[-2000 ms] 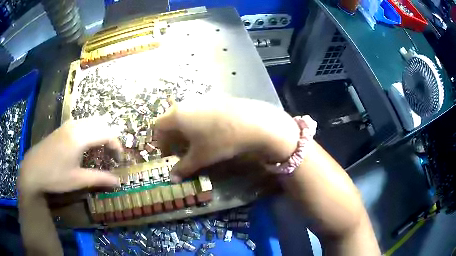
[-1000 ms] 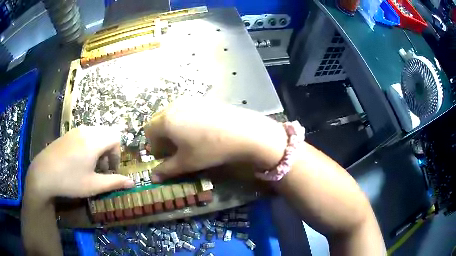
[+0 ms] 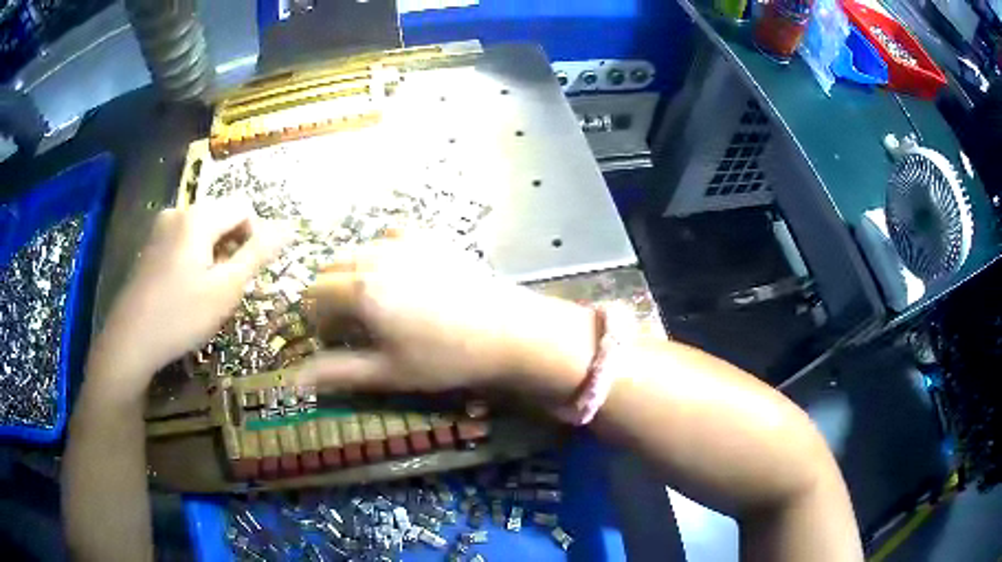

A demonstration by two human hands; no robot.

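Observation:
The brass-coloured loading fixture [image 3: 357,437] lies at the near edge of the metal plate, with red-brown blocks along its front and a green strip behind them. A few small metal parts [image 3: 288,404] sit in its left slots. My right hand [image 3: 407,318] is blurred over the fixture's back edge, fingers pointing left; it covers the slots to the right. My left hand [image 3: 198,274] is over the left side of the heap of loose metal parts [image 3: 264,313], thumb and fingers bent. Whether either hand holds a part cannot be told.
A second fixture [image 3: 297,115] lies at the plate's far left. A blue catch bin [image 3: 494,543] with scattered parts is below the near edge. A blue bin [image 3: 82,296] full of parts is at left. A white fan [image 3: 928,214] and a red bin [image 3: 901,55] stand on the green bench at right.
My left hand has moved off the fixture, up and back onto the heap. My right hand has lifted slightly from the slots. The view has shifted slightly.

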